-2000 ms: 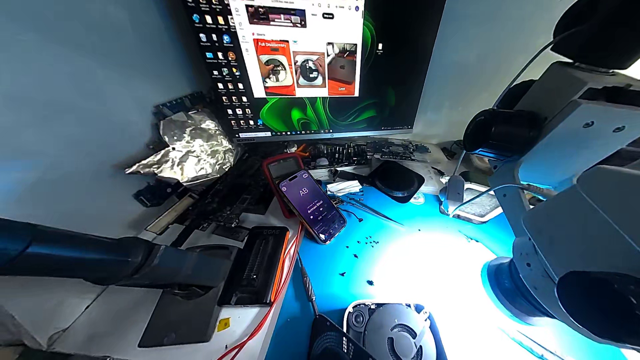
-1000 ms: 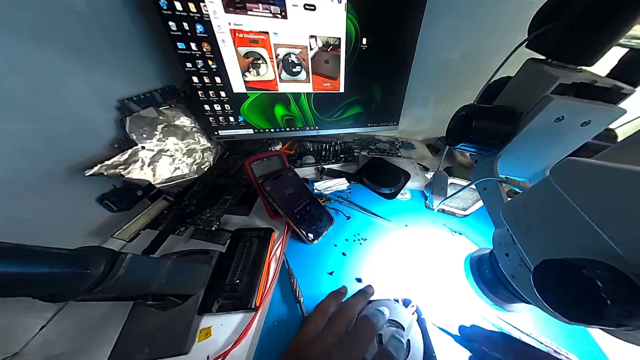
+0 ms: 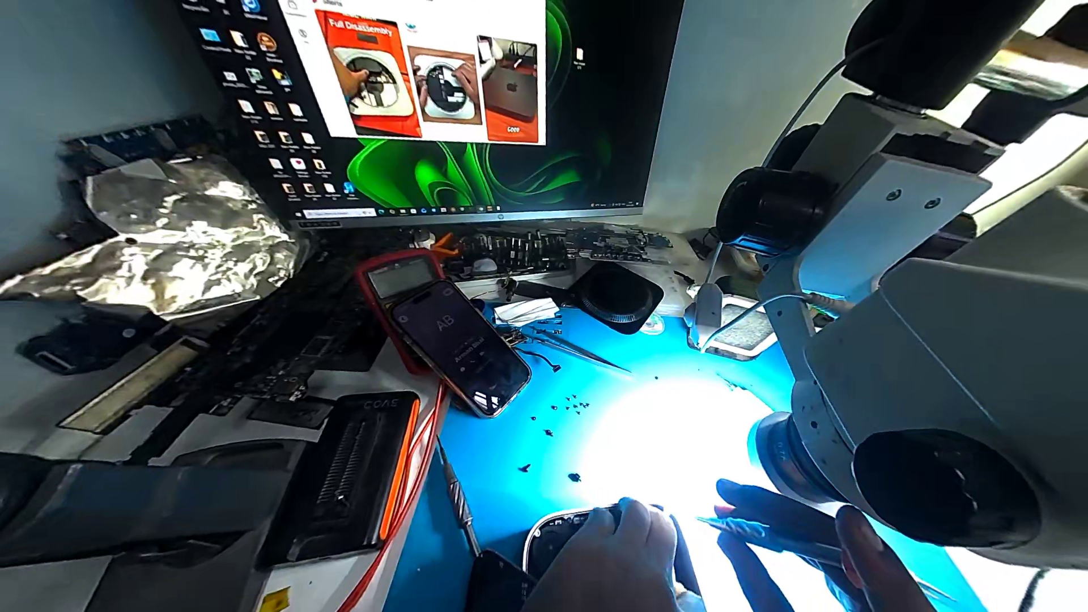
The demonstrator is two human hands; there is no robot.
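Note:
At the bottom centre, a rounded-square electronic device case point(image 3: 544, 537) lies on the blue work mat point(image 3: 501, 442), mostly covered by my left hand point(image 3: 605, 557). The fingers of that hand curl over the far edge of the case. To its right, under the bright light, my right hand point(image 3: 812, 544) holds a slim pointed tool point(image 3: 748, 531) between thumb and fingers, its tip pointing left towards the case. Glare hides the mat around the tip, and the tool's exact kind is unclear. Several tiny screws point(image 3: 571, 405) lie on the mat beyond the case.
A microscope head point(image 3: 960, 365) hangs close over my right hand. Left of the mat are red cables point(image 3: 416, 476), a screwdriver point(image 3: 459, 493) and a black-and-orange box point(image 3: 348, 476). Further back are a phone point(image 3: 459, 348) leaning on a red multimeter point(image 3: 395, 276), tweezers point(image 3: 586, 350), a black puck-shaped part point(image 3: 619, 296) and a monitor point(image 3: 501, 218).
No hands showed two seconds ago. My left hand came onto the case and now curls over its far edge; my right hand has come up at the right with the pointed tool.

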